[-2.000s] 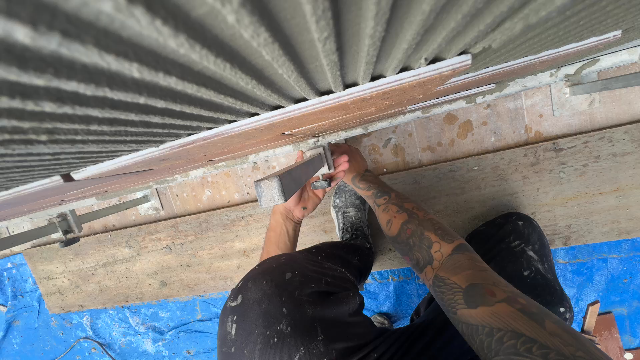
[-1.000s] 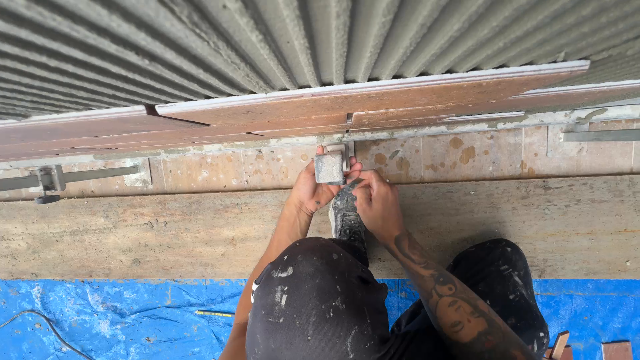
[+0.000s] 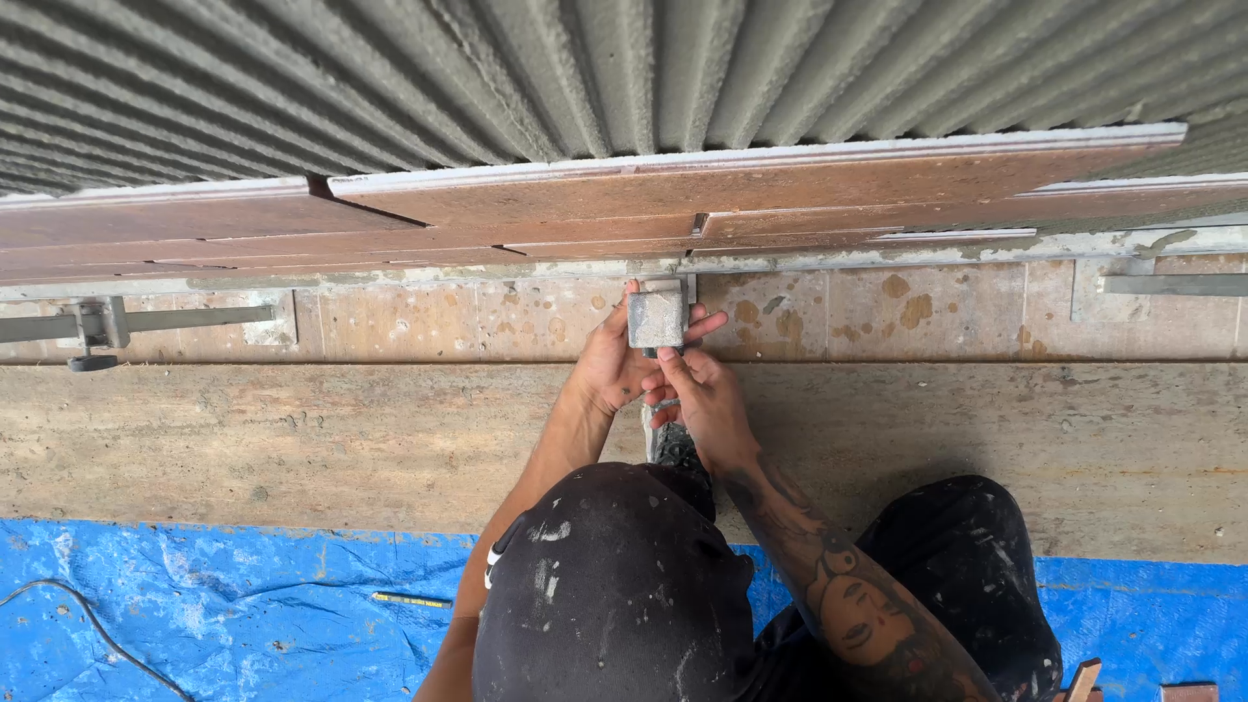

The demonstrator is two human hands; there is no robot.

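My left hand point(image 3: 612, 366) is closed around a grey metal piece with a square end point(image 3: 656, 320), held upright near the foot of the wall. My right hand point(image 3: 704, 400) touches the near lower side of that piece, where a small dark part shows; its thumb and fingers are at this part. Above both hands run reddish-brown wall tiles point(image 3: 585, 200) with white upper edges. Over them the wall carries combed grey adhesive point(image 3: 624, 78). What the lower end of the metal piece rests on is hidden.
A wooden plank point(image 3: 292, 439) lies along the wall, beside stained floor tiles point(image 3: 439, 322). Metal bars stand at left point(image 3: 195, 319) and right point(image 3: 1180, 285). A blue tarp point(image 3: 292, 624) holds a cable point(image 3: 97, 624), a yellow-and-black stick point(image 3: 411, 600) and tile pieces point(image 3: 1189, 692).
The metal piece, seen tilted lengthwise two seconds ago, now shows mainly its square end. My right hand has moved from its far side to its near side. The view has turned.
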